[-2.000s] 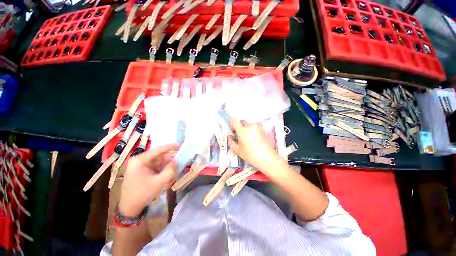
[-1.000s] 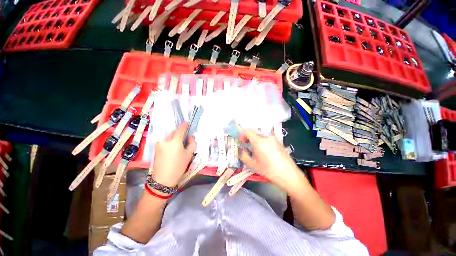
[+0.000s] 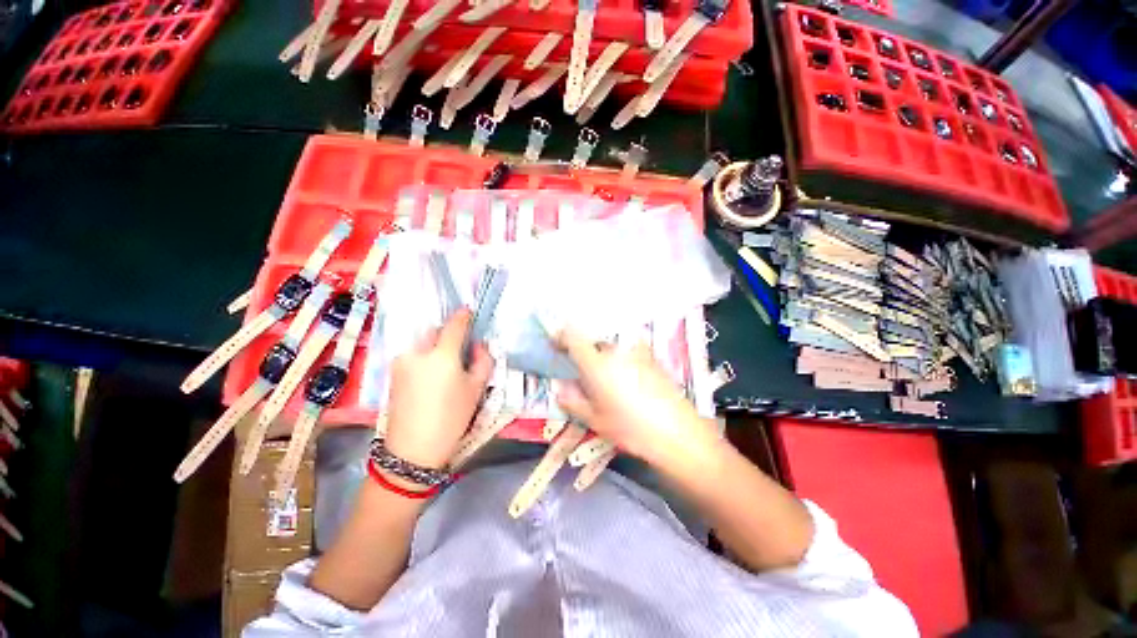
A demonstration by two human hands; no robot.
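A clear strap sleeve pack (image 3: 599, 274) lies flat over the red watch tray (image 3: 327, 165), glossy white with glare. My left hand (image 3: 439, 374), with a bracelet and red band at the wrist, holds grey-blue watch straps (image 3: 488, 299) between thumb and fingers over the pack. My right hand (image 3: 623, 393) is to the right of it, its fingers on a grey-blue strap piece (image 3: 539, 350) over the pack. Strapped watches (image 3: 293, 292) lie slanting at the tray's left side. More tan strap ends stick out past the near edge.
Buckle-side strap pieces (image 3: 483, 135) stand along the tray's far edge. Stacked trays (image 3: 711, 77) are beyond. A loose strap pile (image 3: 848, 293), a round container (image 3: 748, 193) and a clear bin (image 3: 1047, 318) are at right. Trays of watch heads (image 3: 810, 131) stand at both far corners. A cardboard box (image 3: 268, 536) is below.
My left hand has moved from the near edge onto the pack and now holds grey-blue straps. My right hand has shifted slightly, with a grey-blue strap piece now at its fingers. The view has shifted.
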